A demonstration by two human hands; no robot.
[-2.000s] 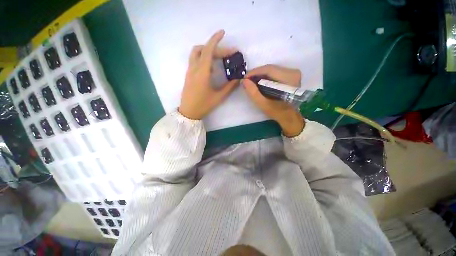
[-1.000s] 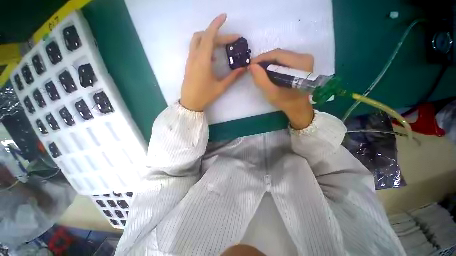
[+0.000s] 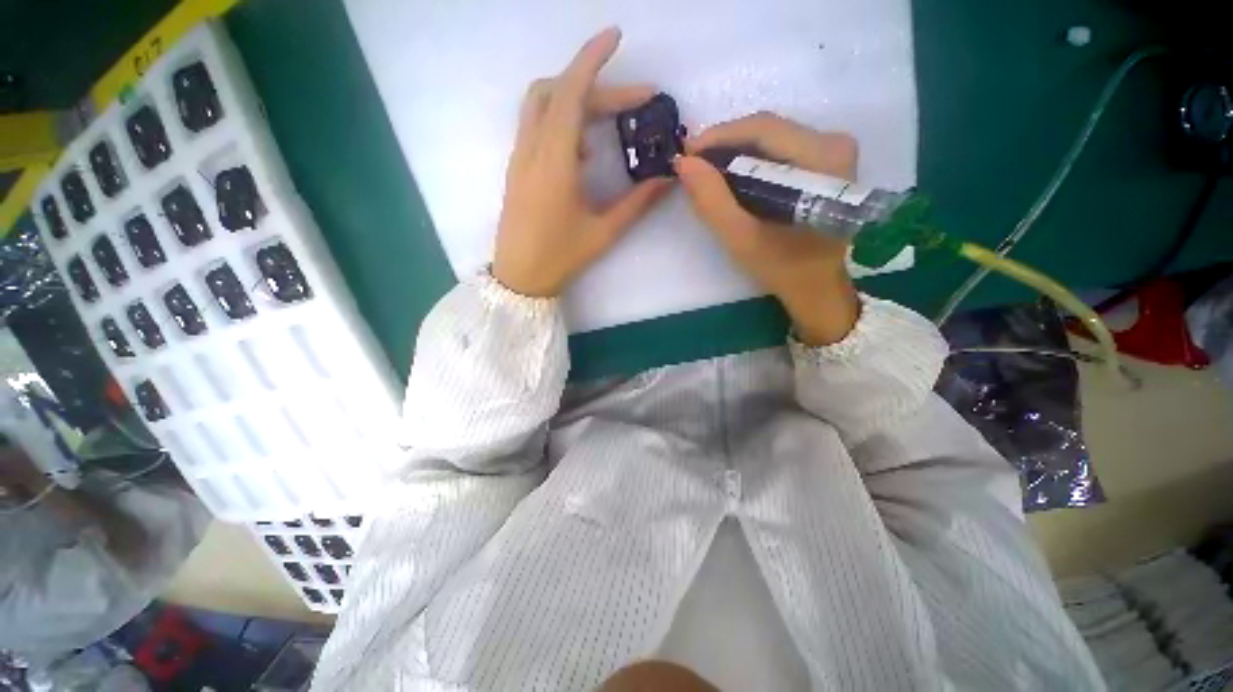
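Note:
My left hand (image 3: 552,189) holds a small black housing (image 3: 650,137) between thumb and fingers over the white work sheet (image 3: 460,81). The housing shows small silver or white spots. My right hand (image 3: 778,223) holds the dispensing syringe (image 3: 784,192) like a pen, its front end at the housing's right edge. The fingertips hide the needle tip, so contact cannot be told. A green adapter (image 3: 892,233) on the syringe's rear end joins a yellowish air hose (image 3: 1034,277).
At the left, a white parts tray (image 3: 277,426) holds black parts in its upper pockets. A second tray (image 3: 308,557) with black parts lies below it. At the right are a dark device with a round gauge (image 3: 1203,108), a thin clear line and a dark shiny bag (image 3: 1028,406).
Over the two seconds, both hands, the housing and the syringe have shifted up and right in the picture. The housing now appears turned slightly. The hold on both things is unchanged.

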